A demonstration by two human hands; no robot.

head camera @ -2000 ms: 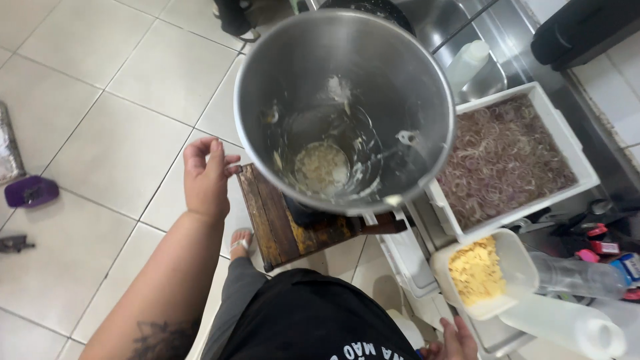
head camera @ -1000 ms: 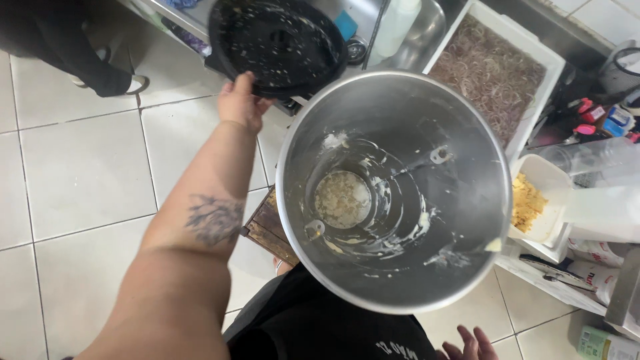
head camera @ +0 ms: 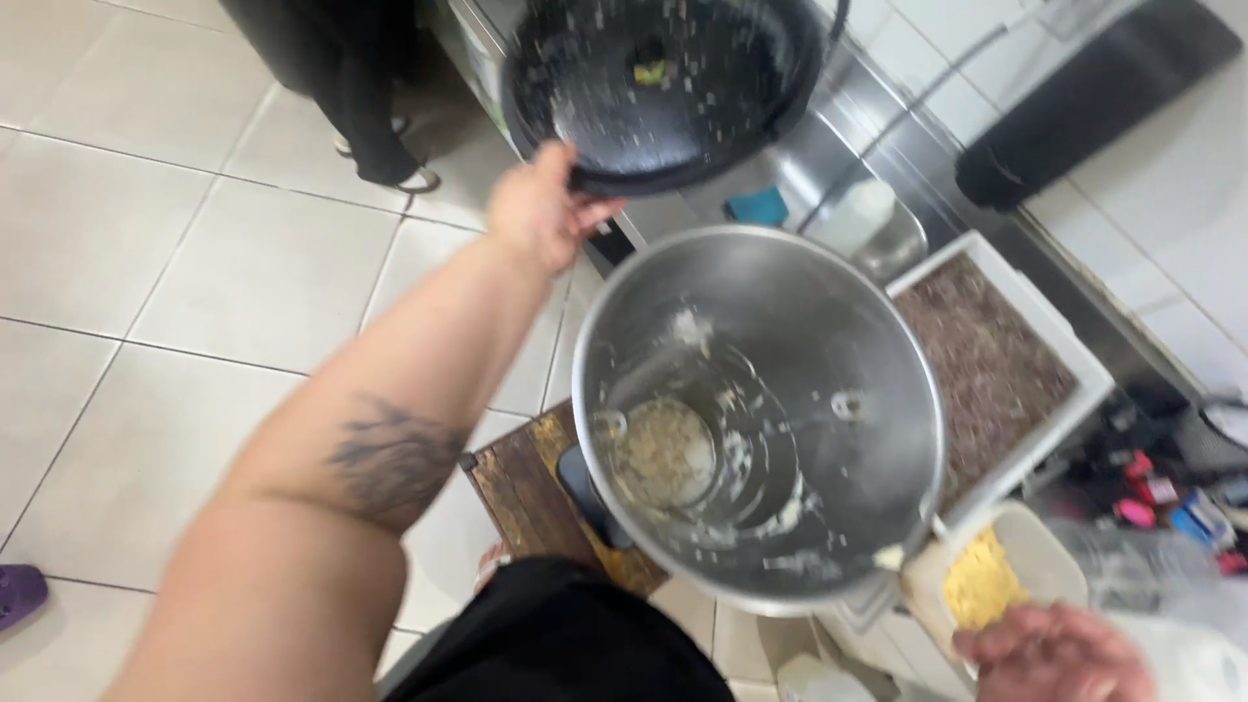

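Observation:
My left hand (head camera: 546, 207) grips the near rim of a large black lid (head camera: 673, 107), whose surface is spotted with pale food bits. Nearer me stands a deep stainless-steel pot (head camera: 760, 419), with pale, chunky food (head camera: 665, 453) at its bottom and white smears on its wall. Low on the right, my right hand (head camera: 1058, 651) is blurred, beside a plastic container (head camera: 1048, 556) of yellow food (head camera: 980, 580); I cannot tell whether it touches it. A white tray (head camera: 1087, 390) of brownish-purple shreds (head camera: 985, 361) lies right of the pot.
A wooden stool (head camera: 522, 487) is partly under the pot. A steel sink (head camera: 902, 239) with a teal cloth (head camera: 759, 207) lies beyond it. Another person's dark-clothed legs (head camera: 341, 88) are at the upper left. A black box-shaped object (head camera: 1092, 97) is by the tiled wall.
My left hand has gone from beside the pot, with nothing in it, to gripping the black lid. My right hand has moved up beside the yellow food. The view has shifted.

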